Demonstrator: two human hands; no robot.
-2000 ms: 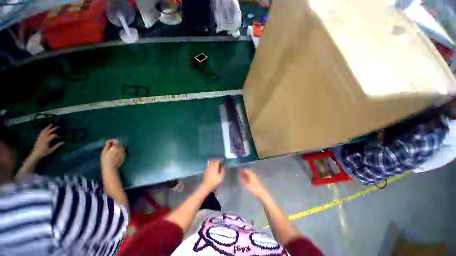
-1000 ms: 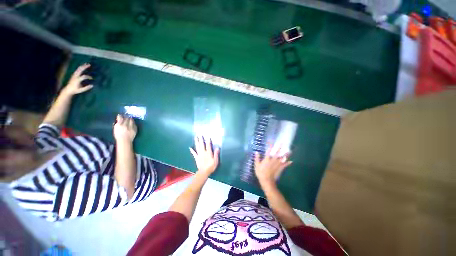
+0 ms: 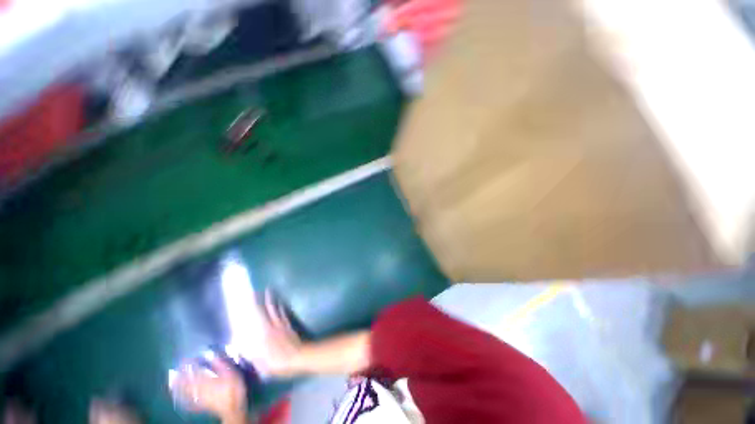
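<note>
The picture is heavily blurred. My right hand [image 3: 280, 341] is low over the green bench, its fingers at a bright, shiny strip, which looks like clear plastic [image 3: 238, 296]. A dark strip lies along its fingers. My left hand [image 3: 213, 387] is just left of it, at the bottom edge, against a crinkled shiny piece. Blur hides whether either hand grips or only presses on the pieces.
A very large brown carton [image 3: 530, 157] stands at the right end of the green bench [image 3: 348, 240]. A small reddish-dark device [image 3: 242, 130] lies beyond the white divider strip [image 3: 273, 207]. Another person's blurred hand [image 3: 114, 411] shows bottom left. Brown cartons [image 3: 708, 338] are on the floor.
The view has swung towards the carton. My hands have moved left along the bench and closer together, away from the carton; the shiny strips now show at my hands, away from the carton.
</note>
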